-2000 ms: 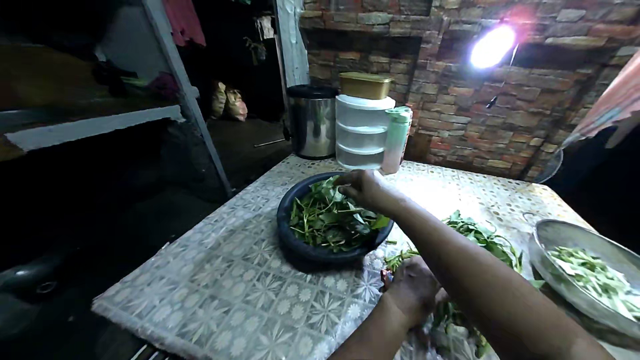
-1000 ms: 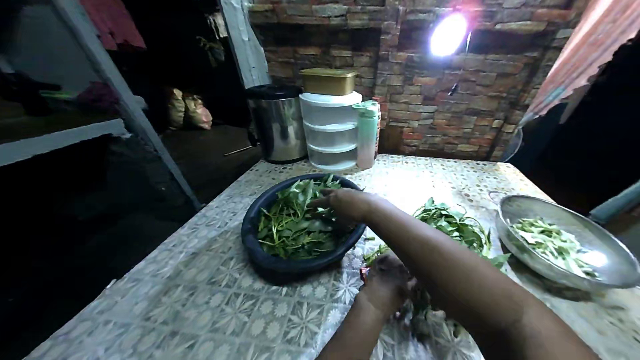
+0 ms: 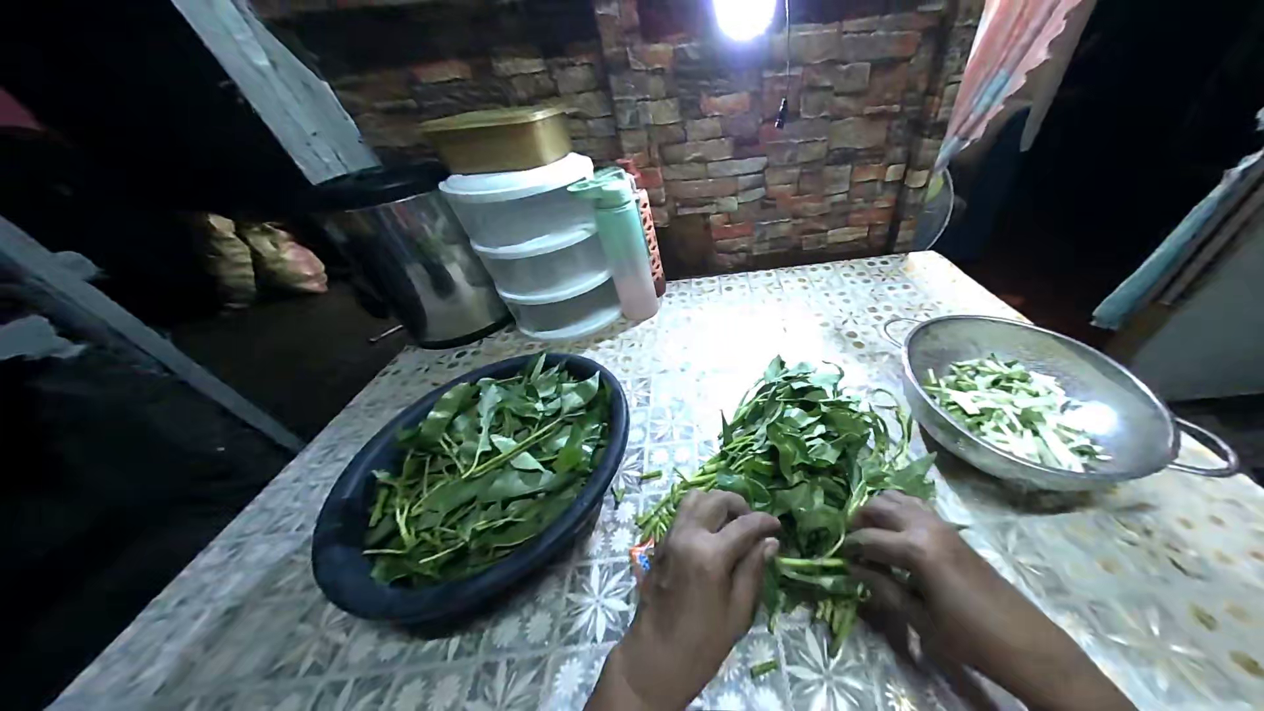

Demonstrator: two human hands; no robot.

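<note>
A pile of leafy green stems (image 3: 805, 444) lies on the patterned tablecloth in front of me. My left hand (image 3: 706, 573) is at the pile's near left side, fingers curled on the stems, with a small orange and blue object (image 3: 642, 556) partly showing beside it. At the near right of the pile, my right hand (image 3: 913, 558) has its fingers closed on leaves and stems. To the left stands a dark round basin (image 3: 617, 425) filled with similar leafy stems (image 3: 494, 454). On the right, a metal strainer with two handles (image 3: 1136, 395) holds cut pale green pieces (image 3: 1017, 410).
At the back left are a large metal pot (image 3: 425, 262), stacked clear containers (image 3: 548, 257) with a gold-coloured box (image 3: 504, 138) on top, and a green and pink bottle (image 3: 627, 247). A stone-patterned wall (image 3: 820, 138) rises behind the table, with a lit bulb (image 3: 746, 12) above.
My right hand has left the basin and is now at the pile on the table. Both hands are now at the pile's near side. The view has shifted right.
</note>
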